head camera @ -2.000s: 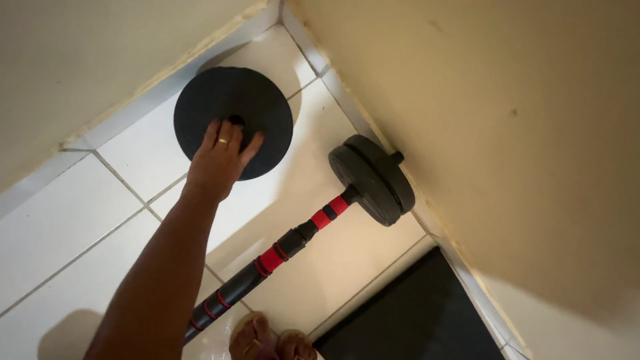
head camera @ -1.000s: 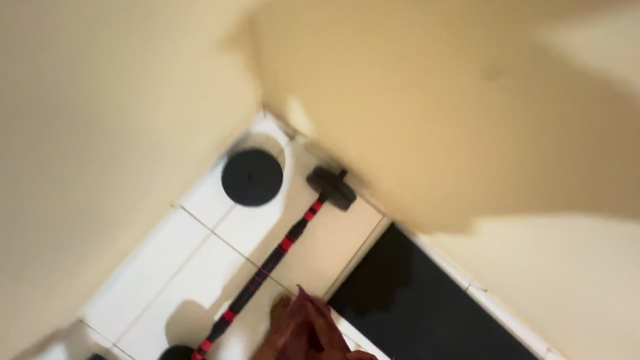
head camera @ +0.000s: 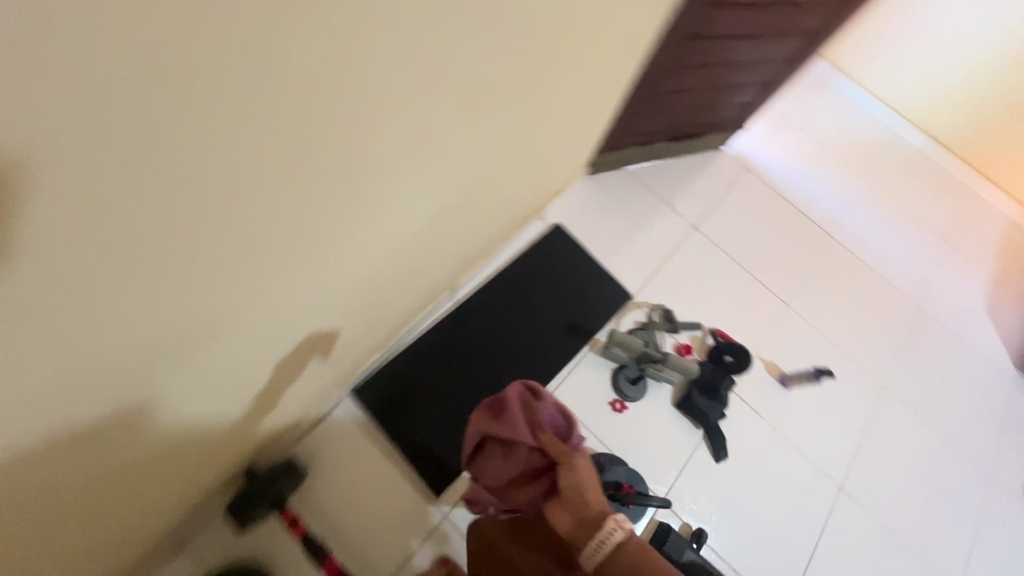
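Observation:
My right hand [head camera: 572, 480], with a pale band on its wrist, grips a crumpled dusky-pink cloth [head camera: 516, 448]. My left forearm [head camera: 508, 548] comes up from the bottom edge to the cloth, which hides its hand. At lower left, blurred, the barbell's bar [head camera: 308, 540] with red and black sections lies on the floor, its black weight plates [head camera: 266, 490] close to the wall. Part of a dark round object [head camera: 238, 568] shows at the bottom edge. Just right of my right hand are dark discs [head camera: 624, 484] with a black handle.
A black mat [head camera: 496, 344] lies along the wall. Right of it on the white tiles are grey and black equipment parts with wheels [head camera: 630, 382], a red star-shaped piece [head camera: 618, 406] and a small tube-like item [head camera: 804, 376]. A dark brown door [head camera: 704, 80] stands at the top.
The view has swung toward the door and equipment. My left hand, on the black disc two seconds ago, has left it; the pink cloth is now up in my right hand.

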